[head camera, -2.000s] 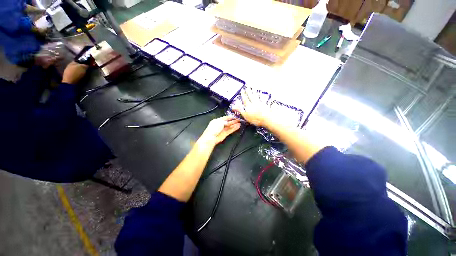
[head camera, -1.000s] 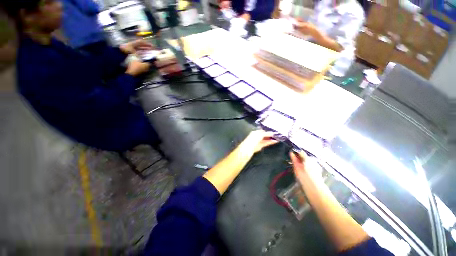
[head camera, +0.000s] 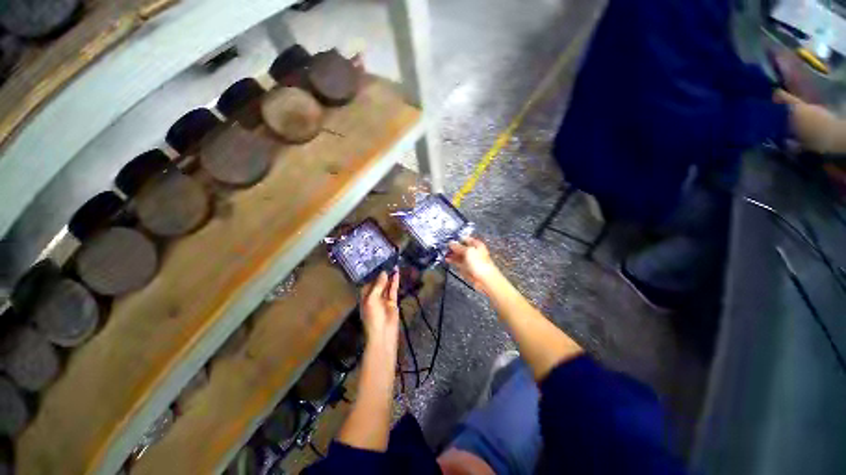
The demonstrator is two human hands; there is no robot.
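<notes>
My left hand (head camera: 378, 301) holds a square LED work light (head camera: 363, 251) by its lower edge, lens face up, beside the shelf rack. My right hand (head camera: 473, 261) holds a second square light (head camera: 433, 223) by its lower right edge, a little higher and to the right. Both have black housings and pale studded faces. Black cables (head camera: 436, 325) hang down below the lights. The two lights are close together; whether they touch is unclear.
A shelf rack (head camera: 269, 278) with wooden boards and pale metal edges is on the left, holding rows of round dark parts (head camera: 170, 202). A seated person (head camera: 663, 102) is at upper right. The green bench (head camera: 770, 325) is at right. Speckled floor (head camera: 501, 306) lies between.
The view has turned from the bench to the shelf rack. My hands have left the row on the bench and now hold two lights beside the rack.
</notes>
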